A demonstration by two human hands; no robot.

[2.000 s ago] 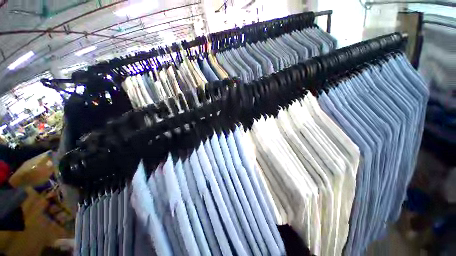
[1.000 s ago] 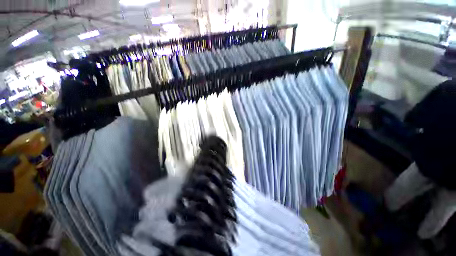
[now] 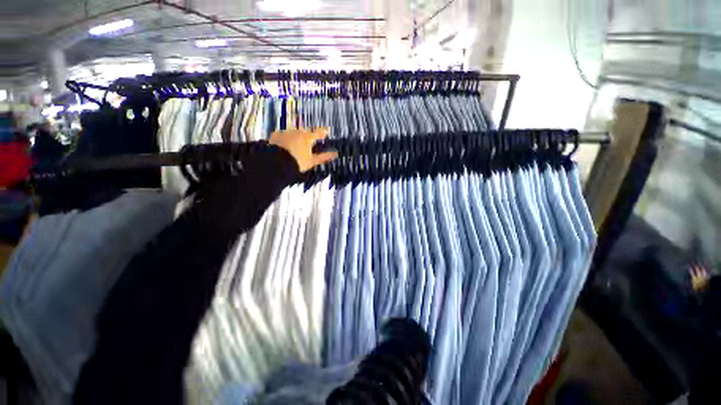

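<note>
My left hand [image 3: 302,149], in a dark sleeve, reaches across from the lower left to the front rail. Its fingers are spread at the black hanger hooks [image 3: 443,149], where off-white garments [image 3: 277,269] meet light blue garments [image 3: 458,253]. I see nothing clearly gripped in it. A separate bunch of black hangers [image 3: 387,364] juts up at the bottom centre, off the rail, with pale blue cloth beside it. Whatever holds this bunch is hidden or below the frame. My right hand is not in view.
A second rail [image 3: 498,77] with blue and off-white garments stands behind. Grey-blue garments [image 3: 79,245] hang at the left, with dark garments behind them. A brown post [image 3: 628,158] stands at the right. Another person's hand [image 3: 699,277] shows at the far right.
My left hand and sleeve have come into view at the front rail. The loose hanger bunch is lower and further right in the picture. The rail garments appear larger and nearer.
</note>
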